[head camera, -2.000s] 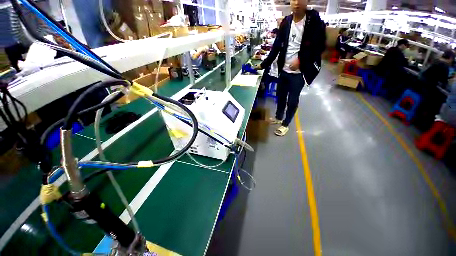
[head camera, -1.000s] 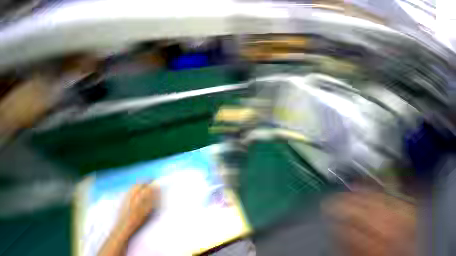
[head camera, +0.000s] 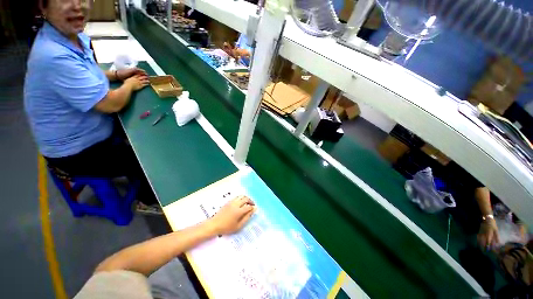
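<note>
My left hand (head camera: 234,215) rests palm down on the printed work mat (head camera: 239,266). Its fingers are curled and close together. No object shows in it, but the palm side is hidden. The mat is blue and white with a yellow border and lies on the green bench (head camera: 178,157). My right hand is not in view.
A white post (head camera: 257,93) stands at the mat's far edge, beside the sunken green conveyor (head camera: 304,187). A seated person (head camera: 70,99), a brown tray (head camera: 166,86), a white plastic bag (head camera: 186,109) and small tools are further left. A white shelf (head camera: 386,79) runs overhead.
The view has swung left, away from the white screw feeder, to the neighbour's side, and is sharper. My left hand is still on the mat. The blurred hand at lower right is out of view.
</note>
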